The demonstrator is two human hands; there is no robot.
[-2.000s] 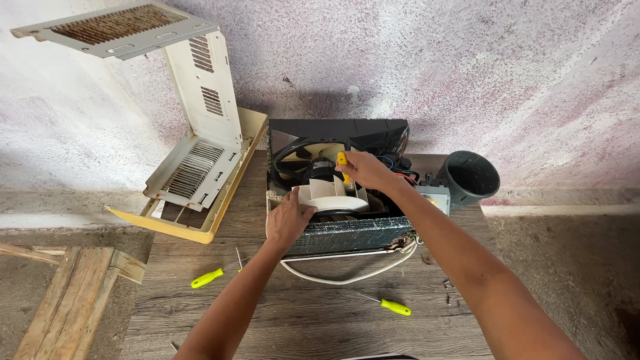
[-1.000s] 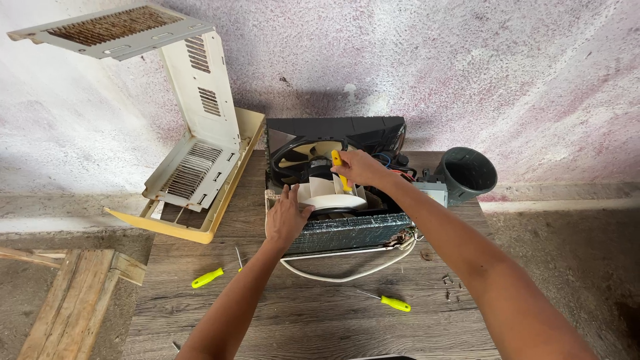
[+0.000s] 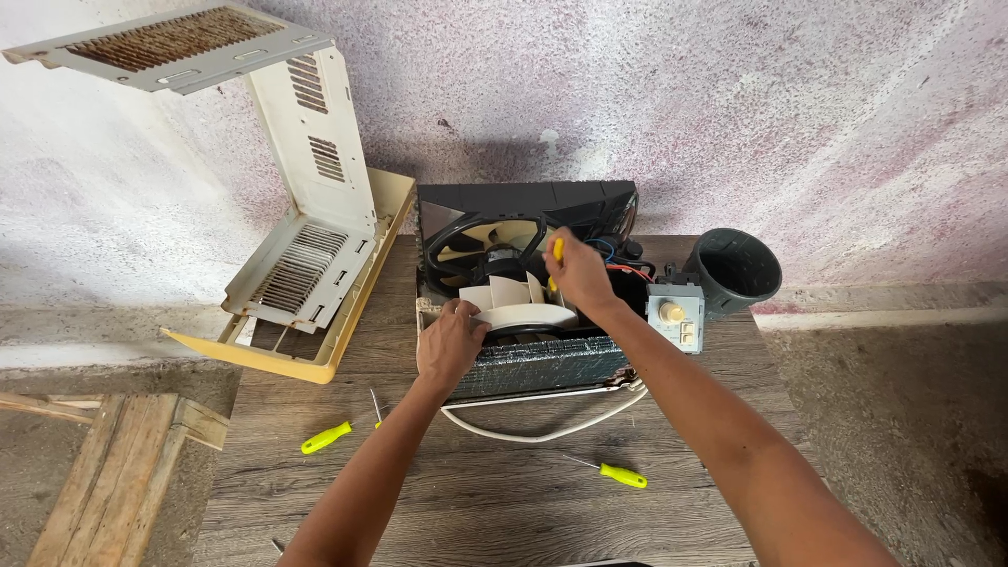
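Observation:
An opened window air conditioner stands on the wood-grain table, its finned coil [image 3: 535, 368] towards me. My right hand [image 3: 579, 272] grips a yellow-handled tool [image 3: 557, 252] above the inside of the unit; its working end is hidden. The fingers of my left hand [image 3: 453, 342] rest at the left edge of a white blower wheel [image 3: 528, 316], by the coil; whether they grip it is unclear. Behind the wheel sits an axial fan [image 3: 484, 244] in a black ring. At the unit's right side is a control box with a knob [image 3: 673, 315].
Yellow-green screwdrivers [image 3: 326, 438] [image 3: 623, 476] lie on the table [image 3: 504, 504]. A white power cord [image 3: 543, 437] loops before the unit. The metal housing [image 3: 315, 150] stands in a yellowed plastic frame [image 3: 366, 276] at left. A dark plastic pot [image 3: 732, 272] stands at right, near the wall.
My right hand has stayed over the inside of the unit with the yellow-handled tool, which has tilted slightly. My left hand remains at the white blower wheel.

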